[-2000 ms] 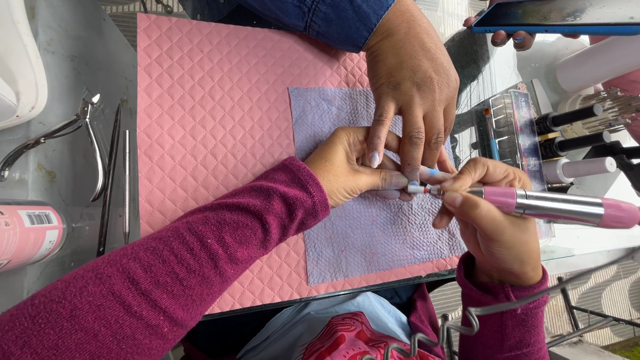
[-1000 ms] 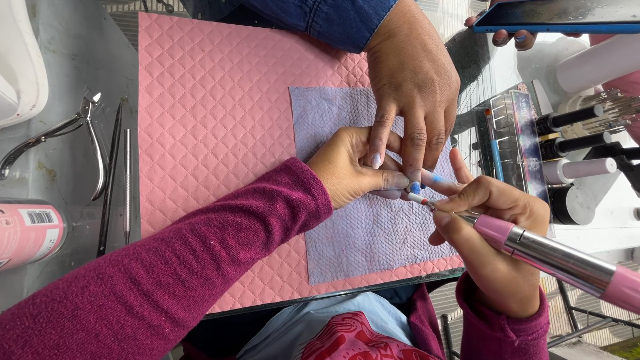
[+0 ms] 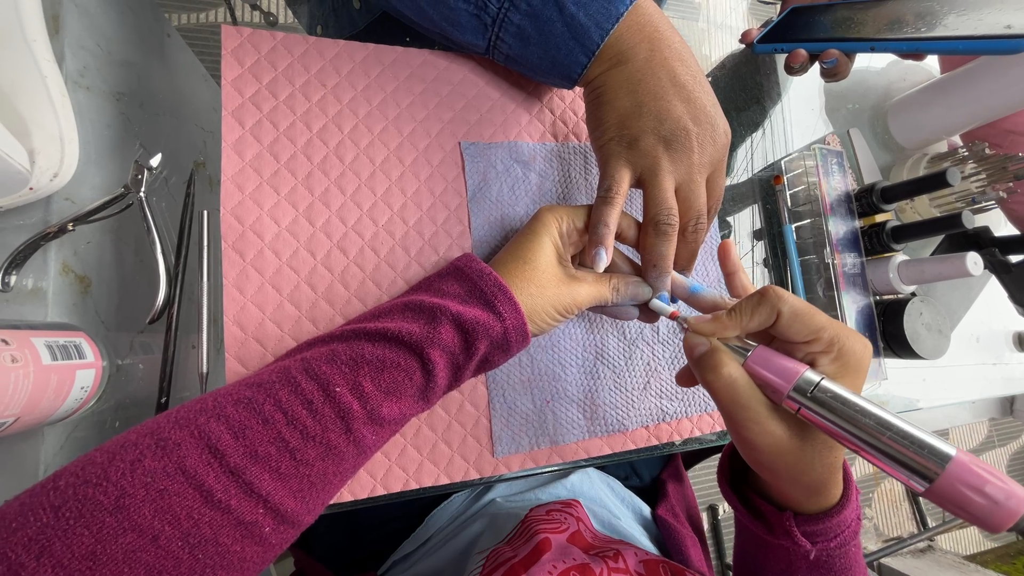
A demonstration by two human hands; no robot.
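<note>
My right hand (image 3: pixel 780 360) holds a pink and silver electric nail drill (image 3: pixel 864 428), pen-like, slanting down to the right. Its white bit (image 3: pixel 662 308) meets a blue-polished fingertip of another person's hand (image 3: pixel 660 136), which reaches in from the top in a denim sleeve. With thumb and fingers, my left hand (image 3: pixel 560 276) grips that person's finger from the left. One nearer nail of theirs looks pale. Blue dust marks a finger of my right hand. Under the hands lies a purple textured towel (image 3: pixel 560 400) on a pink quilted mat (image 3: pixel 344 176).
At left lie cuticle nippers (image 3: pixel 140 188), thin metal tools (image 3: pixel 203 304) and a pink-labelled bottle (image 3: pixel 48 376). Polish bottles (image 3: pixel 920 232), a clear case (image 3: pixel 808 232) and a brush (image 3: pixel 792 248) stand or lie right. A phone (image 3: pixel 896 28) is held at top right.
Since two seconds ago, the drill has tilted, its rear end swinging downward with my right hand. Blue polish shows on the fingertip at the bit. My left hand stays nearly still.
</note>
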